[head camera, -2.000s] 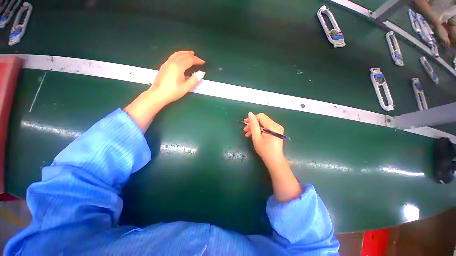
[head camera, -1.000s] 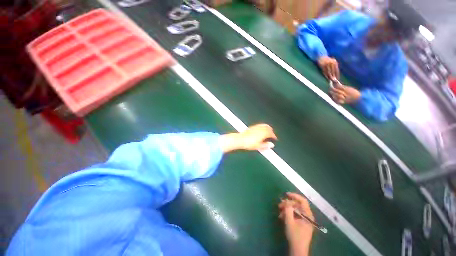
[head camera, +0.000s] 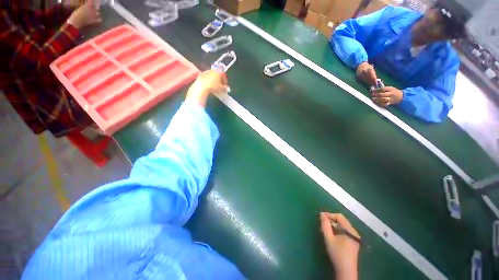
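Note:
My left hand (head camera: pixel 209 83) reaches to the pale rail beside the pink tray's corner, just below a white-grey housing frame (head camera: pixel 224 61) with a blue patch. A small white piece shows at its fingertips. Whether the fingers touch the frame cannot be told. My right hand (head camera: pixel 340 236) is low over the green surface, near side of the rail, and holds a thin dark pointed tool (head camera: pixel 350 234) like a pen. Another housing frame (head camera: pixel 278 68) lies to the right of the left hand on the green belt.
A pink tray (head camera: pixel 127 64) with compartments stands at the left. More frames (head camera: pixel 217 44) lie at the back, others (head camera: pixel 452 197) at the right. A person in blue (head camera: pixel 405 60) works opposite; a person in plaid (head camera: pixel 33 65) is at far left. Cardboard boxes (head camera: pixel 331 13) stand behind.
The view has swung left from the first frame, bringing the tray and people in. My left hand has moved left along the rail to the tray's corner. My right hand still holds the tool.

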